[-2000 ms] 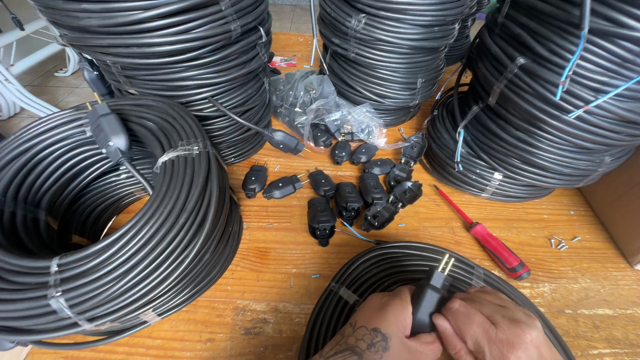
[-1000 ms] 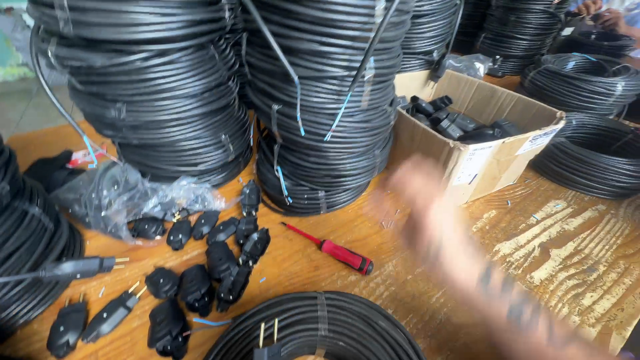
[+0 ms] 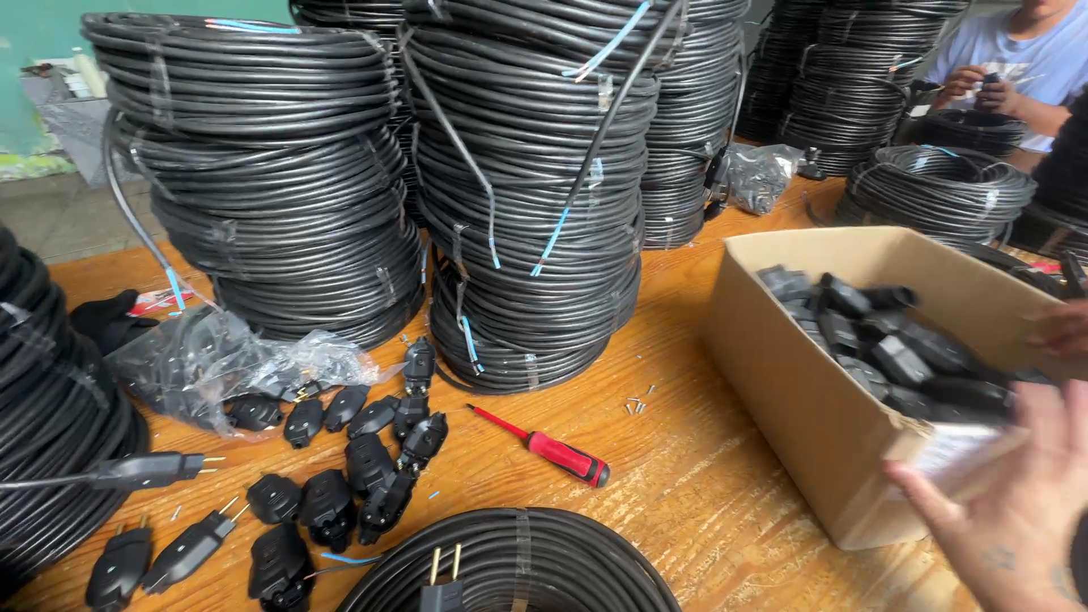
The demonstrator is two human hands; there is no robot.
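My right hand point(image 3: 1011, 489) is at the near wall of a cardboard box point(image 3: 790, 408), thumb out and fingers apart, its edge cut off and blurred. Dark plug parts point(image 3: 901, 357) fill the box. Other fingers point(image 3: 1062, 331) show at the box's right side; whose they are I cannot tell. My left hand cannot be made out. A red screwdriver point(image 3: 565, 455) lies left of the box. Black plugs and sockets point(image 3: 327, 506) lie farther left. A plug with two brass pins point(image 3: 442, 586) rests on the near cable coil point(image 3: 544, 544).
Tall stacks of black cable coils point(image 3: 535, 187) stand behind. A clear plastic bag of small parts point(image 3: 229, 365) lies at left, another bag point(image 3: 761, 178) farther back. Small screws point(image 3: 637, 406) lie near the screwdriver. A person point(image 3: 1011, 68) handles a dark piece at upper right.
My hands have left the plug they held earlier. The box stands closer to me and turned, with my right hand now at it. The view has swung right.
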